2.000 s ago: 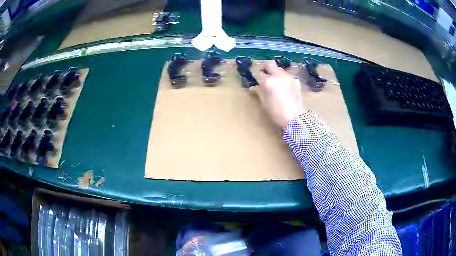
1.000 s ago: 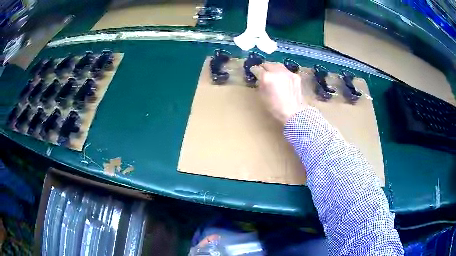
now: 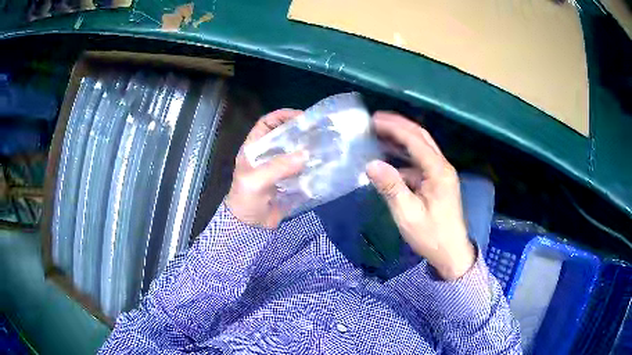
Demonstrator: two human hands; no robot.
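Note:
A clear-grey stack of nested blisters point(image 3: 322, 149) is held over the lap, below the bench edge, tilted and partly blurred. My left hand point(image 3: 267, 173) is closed around its left end, thumb on top. My right hand point(image 3: 423, 187) is at its right end with the fingers curled and apart from the thumb. The thumb tip is at or very near the stack's edge; whether it touches is unclear. The cardboard sheet point(image 3: 471, 48) lies on the bench above the hands, cut off by the top edge.
A carton of blisters point(image 3: 156, 62) stands open at the left, holding long clear-grey stacks. A blue plastic crate point(image 3: 585, 260) with a pale liner point(image 3: 540, 295) is at the lower right. The green bench edge point(image 3: 332, 59) crosses above the hands. The filled sheet point(image 3: 83, 8) shows at top left.
The view has tilted down to the lap. My right hand has left the row of black parts on the cardboard and come to the blister stack. My left hand and the stack are now fully in view.

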